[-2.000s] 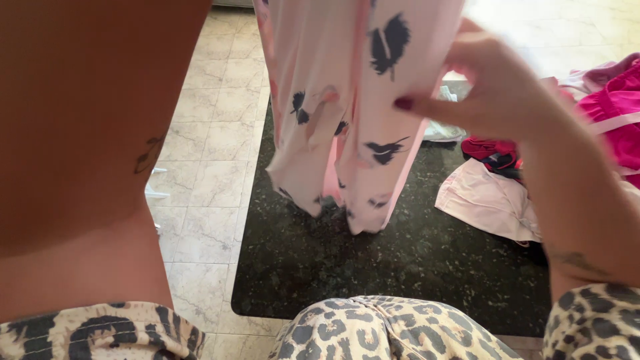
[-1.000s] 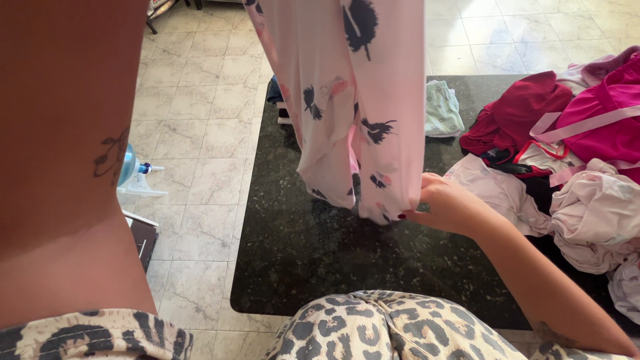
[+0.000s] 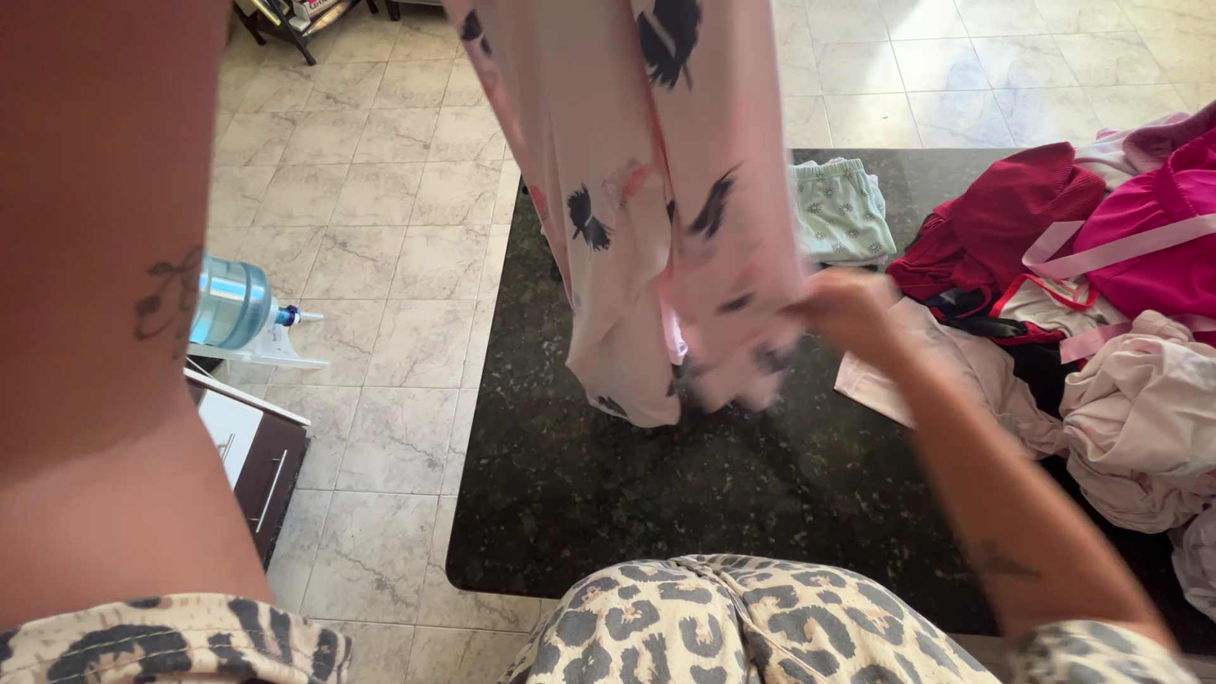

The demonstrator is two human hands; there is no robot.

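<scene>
A light pink garment with dark feather-like prints (image 3: 617, 228) hangs over a black speckled stone tabletop (image 3: 589, 503); its top is out of the frame. My right hand (image 3: 845, 309), blurred by motion, is at the garment's right edge near the lower end, fingers bent against the cloth. My left arm rises along the left side, and its hand is beyond the upper edge of the view. Just behind the right edge of the hanging cloth lies a folded pale green garment (image 3: 841, 214).
A pile of clothes, with a dark red garment (image 3: 1007, 209), a magenta one (image 3: 1159, 228) and a crumpled pale pink one (image 3: 1149, 418), covers the table's right side. At left are a blue water jug (image 3: 233, 304) on a stand and a dark cabinet (image 3: 275, 475).
My right hand has come down from higher up the pink garment to its lower right edge. The view has shifted, showing more of the clothes pile and the water jug.
</scene>
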